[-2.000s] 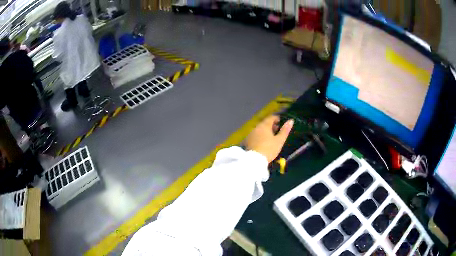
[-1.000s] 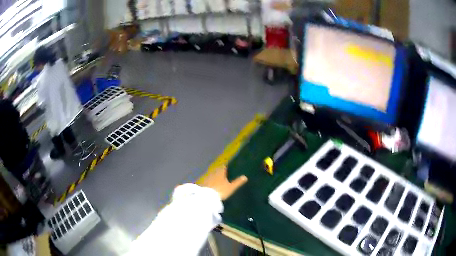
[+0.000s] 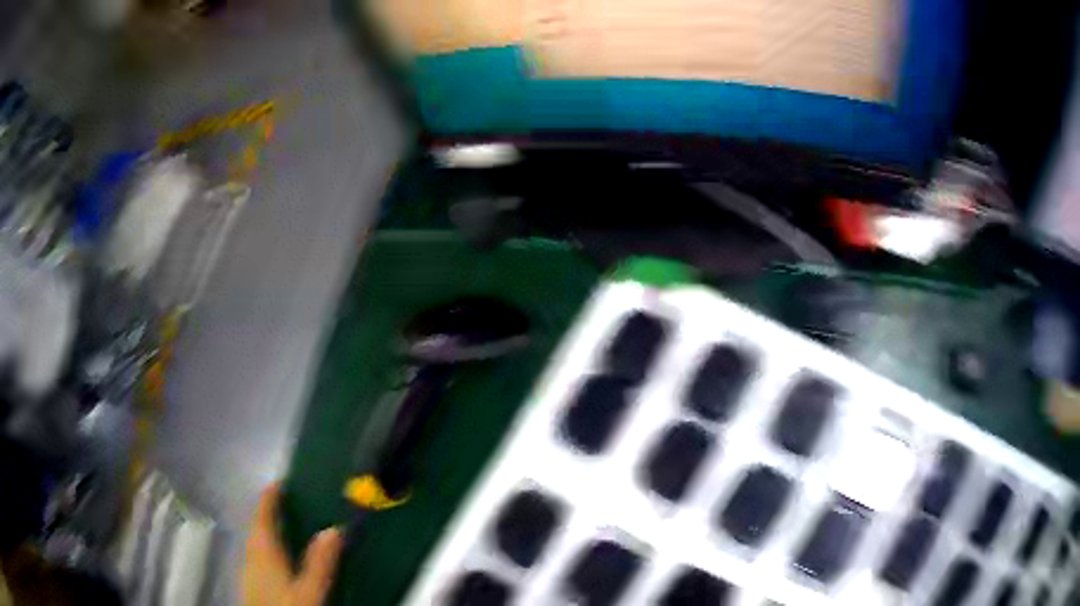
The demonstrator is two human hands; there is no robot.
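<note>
A white tray [image 3: 711, 310] with rows of pockets lies on the dark green mat [image 3: 355, 308], cut off by the right and bottom edges. Black rounded devices [image 3: 758, 503] sit in its pockets. My left hand [image 3: 290, 568] is blurred at the bottom left, over the mat's left edge, partly cut off by the bottom edge. Its thumb and a finger are apart and nothing shows between them. A black handheld tool with a yellow end [image 3: 415, 397] lies on the mat left of the tray. My right hand is not in view.
A monitor [image 3: 687, 59] stands behind the tray, a second screen at the right edge. A red-and-white item [image 3: 888, 231] and cables lie below the monitor. A green item [image 3: 654, 272] touches the tray's back corner. Grey floor with yellow lines [image 3: 255, 118] is at left.
The view has moved closer to the tray and monitor. My left hand has moved back from near the black tool to the lower left of the picture. The person at left is no longer distinguishable.
</note>
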